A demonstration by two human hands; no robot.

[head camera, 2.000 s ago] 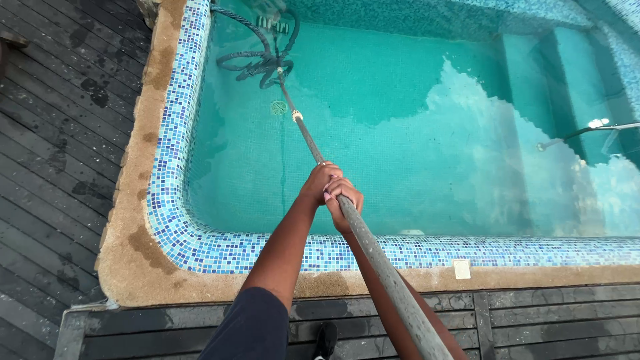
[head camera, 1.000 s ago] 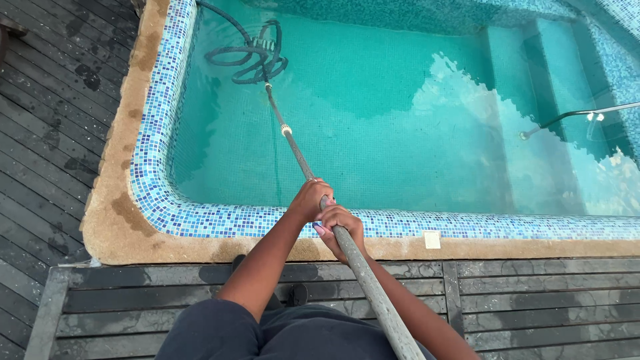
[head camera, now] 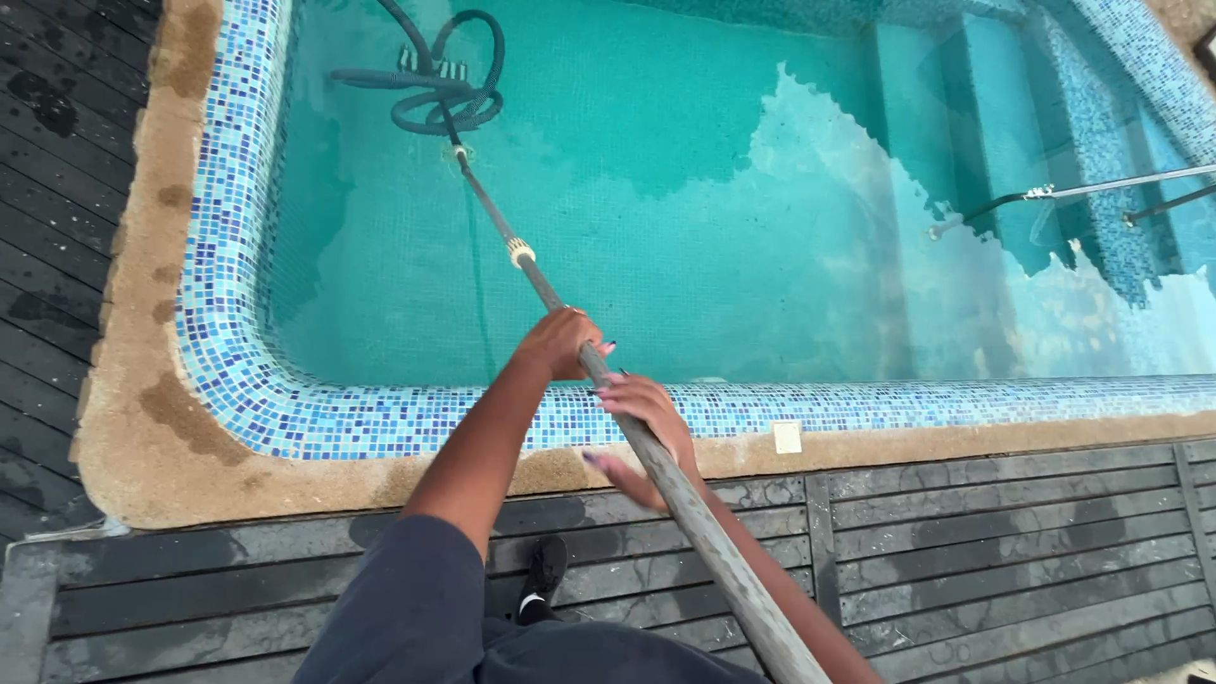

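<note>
A long grey telescopic pole [head camera: 708, 537] slants from the lower right out over the pool, with a white locking collar [head camera: 520, 252] partway along. My left hand [head camera: 562, 344] grips it just above the tiled edge. Just below, my right hand [head camera: 646, 418] lies against the pole with its fingers apart, the thumb off to the left side. The pole's far end runs into the water near a coiled dark hose [head camera: 446, 109] and a partly hidden vacuum head with pale parts [head camera: 432, 66].
Blue mosaic tiles [head camera: 361, 423] and a tan stone coping [head camera: 313, 489] border the pool. Dark wooden decking [head camera: 1007, 532] lies below and left, with a black shoe [head camera: 546, 567] on it. A metal handrail [head camera: 1092, 188] and submerged steps [head camera: 997, 123] are at the right.
My right hand has loosened from its closed grip on the pole, its fingers now spread. The two hands, touching two seconds ago, are slightly apart.
</note>
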